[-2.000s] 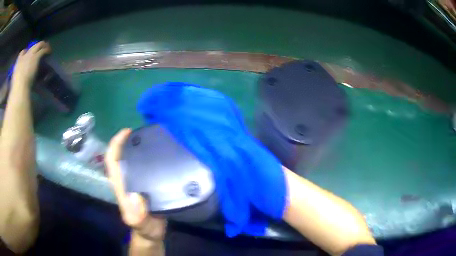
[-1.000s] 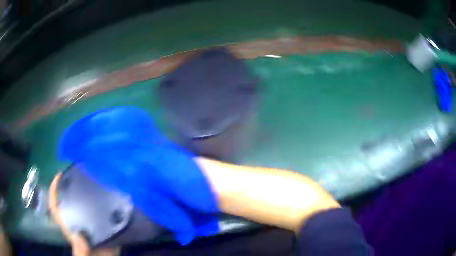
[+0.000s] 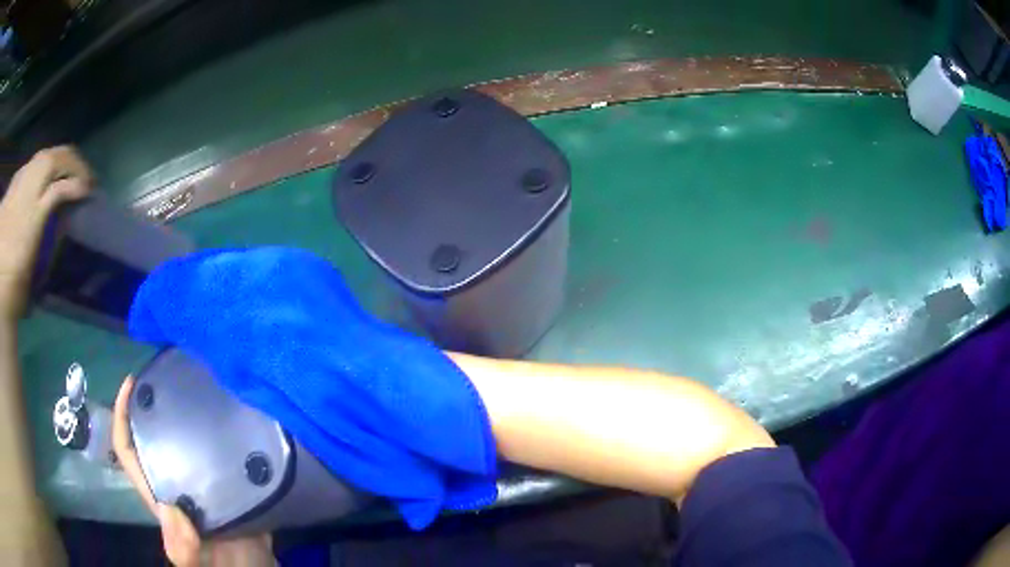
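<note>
A dark grey speaker unit (image 3: 205, 443) is at the lower left, its base plate with round rubber feet facing up towards me. My left hand (image 3: 166, 504) grips its left and lower edge. A bright blue cloth (image 3: 321, 366) drapes over the unit's upper right part. My right hand (image 3: 366, 382) is under the cloth; only the wrist and forearm show, so its fingers are hidden. A second dark grey unit (image 3: 452, 188) stands upside down on the green bench, feet up, beyond my right forearm.
Another person's hand (image 3: 50, 183) holds a dark unit (image 3: 105, 260) at the left. A bottle with a metallic top (image 3: 80, 423) stands at the lower left. A small white bottle (image 3: 937, 95) and a blue cloth (image 3: 986, 177) are at the far right. The green bench (image 3: 709, 244) has a brown strip (image 3: 687, 83).
The view has turned right, so the units sit further left, and the white bottle and second cloth have come into view. My left hand still grips the unit; the cloth still covers its side.
</note>
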